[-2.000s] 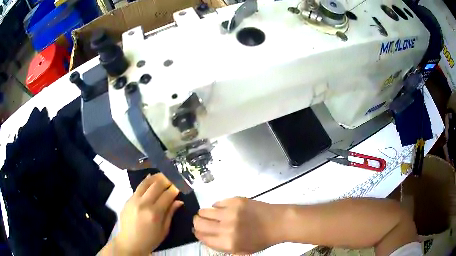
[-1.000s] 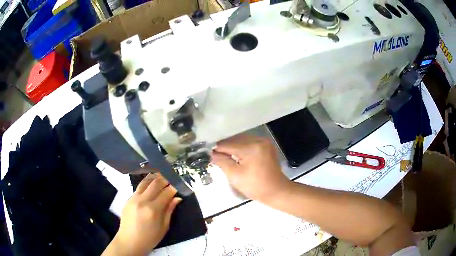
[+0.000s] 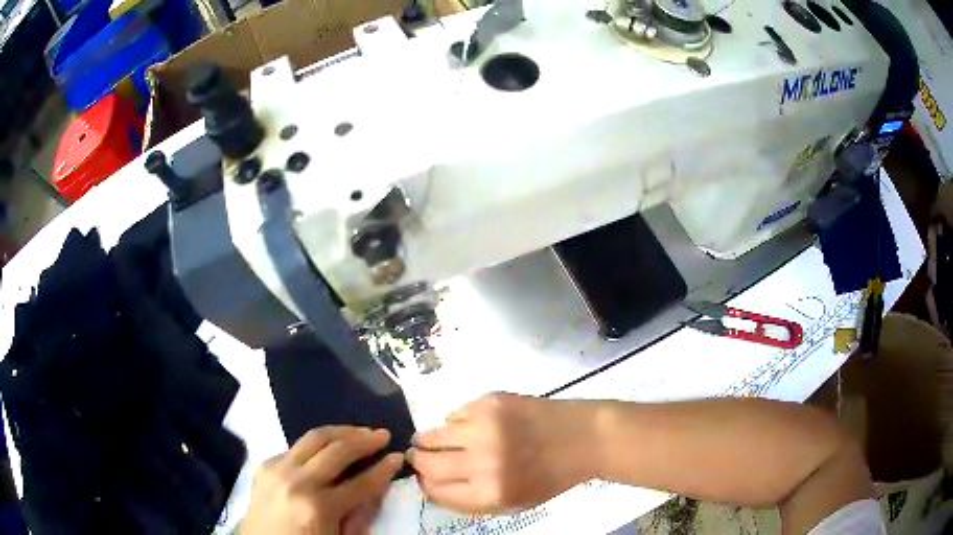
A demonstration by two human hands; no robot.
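A black fabric piece (image 3: 329, 392) lies on the white table left of and below the needle area of the white sewing machine (image 3: 523, 157). My left hand (image 3: 324, 475) pinches its near edge. My right hand (image 3: 486, 455) has its fingertips at the near right corner of the same piece, touching my left fingertips. The presser foot (image 3: 423, 357) is partly hidden by the grey lever. Whether anything small is between the fingertips cannot be told.
A heap of black pieces (image 3: 105, 397) lies at the left. A smartphone (image 3: 622, 274) and red-handled snips (image 3: 758, 327) lie right of the needle. A navy scrap (image 3: 859, 240) hangs at the machine's right end. Behind are a carton (image 3: 303, 37) and a red stool (image 3: 99, 146).
My right hand has moved from beside the needle down to the fabric's near right corner. My left hand has moved down to the near edge, uncovering more of the fabric.
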